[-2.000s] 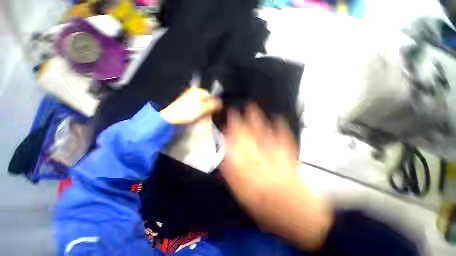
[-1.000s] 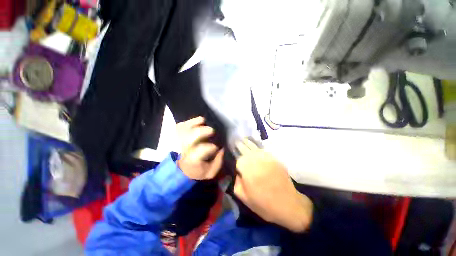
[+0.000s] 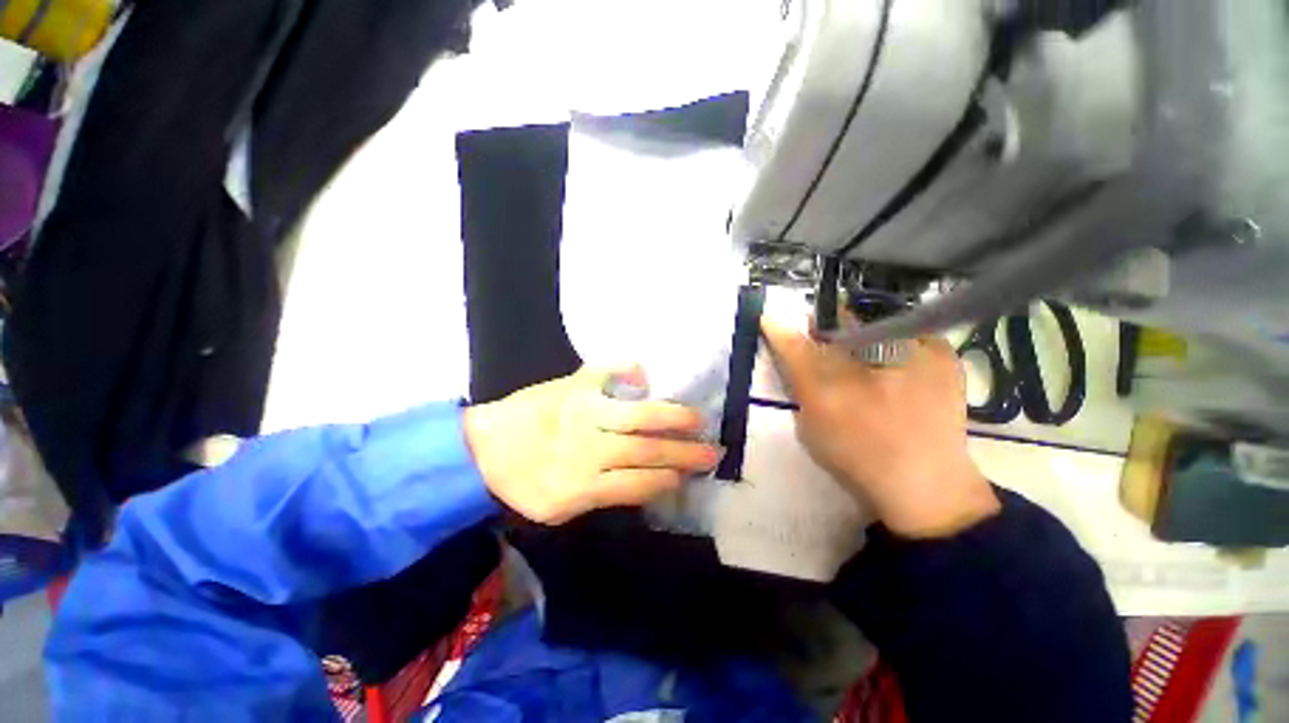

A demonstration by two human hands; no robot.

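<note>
A black garment panel [image 3: 509,269] lies on the white table with pale interfacing [image 3: 650,269] over it. A narrow black strip [image 3: 739,389] lies along the interfacing's right edge, its upper end near the sewing machine's needle area. My left hand [image 3: 594,445] lies flat on the cloth, fingertips beside the strip's lower end. My right hand [image 3: 891,424] is right of the strip, its index finger pointing up toward the presser area; its other fingertips are partly hidden by the machine head [image 3: 975,127]. A pale piece [image 3: 792,516] lies between the hands.
Long black panels [image 3: 134,269] lie at the left. Black-handled scissors [image 3: 1053,360] lie behind my right hand. A dark green object [image 3: 1223,487] is at the table's right. Red slatted plastic [image 3: 1187,671] shows below the table edge. A purple object [image 3: 21,170] is at far left.
The panel and interfacing have moved from near my lap to flat beside the machine. My right hand has moved right and up under the head. My left hand has flattened on the cloth.
</note>
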